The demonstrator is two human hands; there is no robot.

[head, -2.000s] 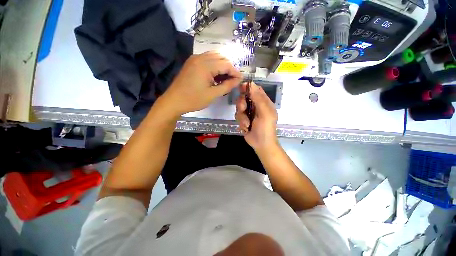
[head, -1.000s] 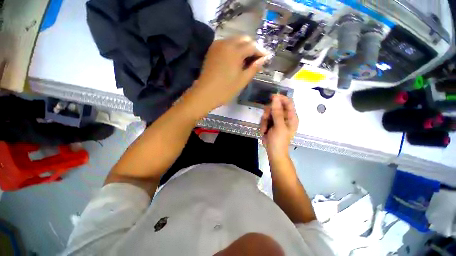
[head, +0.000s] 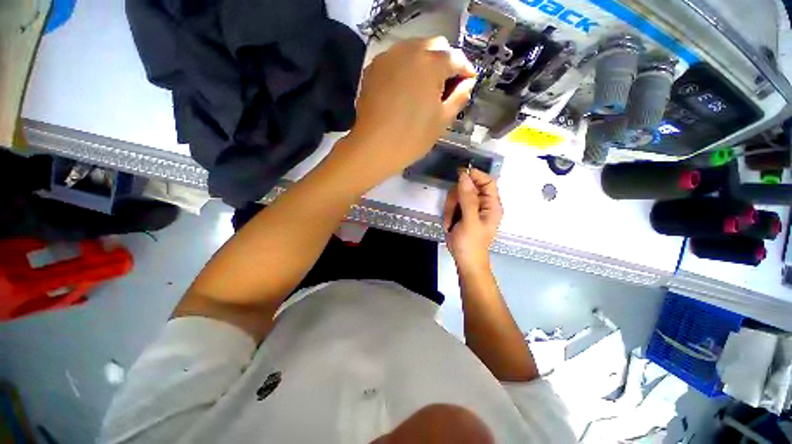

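The overlock machine (head: 599, 52) stands at the upper right with its front open. My left hand (head: 404, 104) is beside the metal looper and needle area (head: 497, 52), thumb and forefinger pinched; any thread between them is too fine to see. A dark patch shows between its fingers, unclear whether shadow or object. My right hand (head: 473, 212) is lower, over the dark inset (head: 430, 165) and table edge, its fingers closed around a dark slim tool, mostly hidden, with a small tip showing at the fingertips. Dark cloth (head: 252, 95) lies heaped left of my left hand.
Ribbed tension dials (head: 618, 78), a lit control panel (head: 708, 104) and a yellow label (head: 535, 137) are on the machine. Dark thread cones (head: 647, 179) lie at the right. A measuring strip (head: 556, 254) runs along the table's front edge. A red stool (head: 56, 273) stands lower left.
The view has shifted. My left hand has moved up beside the looper area, and my right hand has drawn apart from it, lower and to the right. The tool shows less than before.
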